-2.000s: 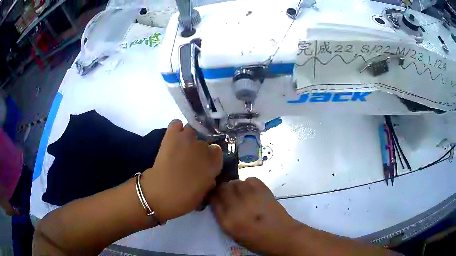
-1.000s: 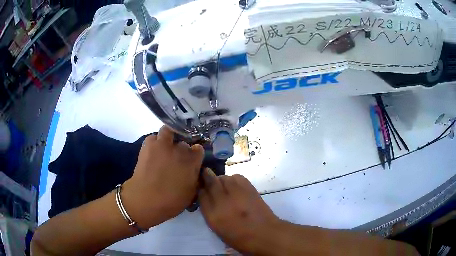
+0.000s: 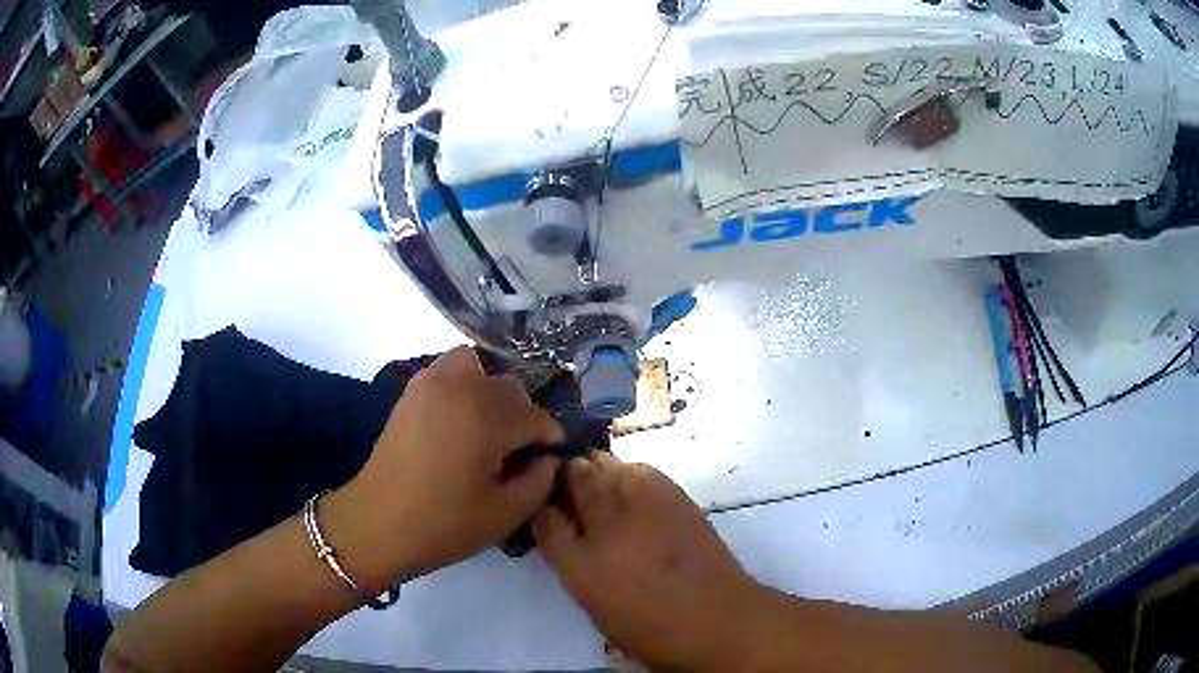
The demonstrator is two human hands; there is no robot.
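Note:
A large black cloth panel (image 3: 263,440) lies flat left of the needle, its wavy cut end to the left. A narrow black strip (image 3: 563,444) is pinched between both hands just in front of the presser foot. My left hand (image 3: 460,460), with a bracelet at the wrist, grips the cloth at the foot's left. My right hand (image 3: 638,533) holds the cloth's near edge, fingertips close to the left hand's. The needle and foot are mostly hidden by the round grey-blue attachment (image 3: 609,381) and the fingers.
The white sewing machine head (image 3: 526,132) stands over the work, with a handwritten size note (image 3: 815,132) on its arm. Thin pink, blue and black sticks (image 3: 1019,355) lie to the right. Plastic bag (image 3: 250,145) at far left. A scale runs along the table's front edge (image 3: 1052,598).
The left fingers have drawn back slightly from the foot, and the black strip now shows between the hands. The view swung right, then slightly back.

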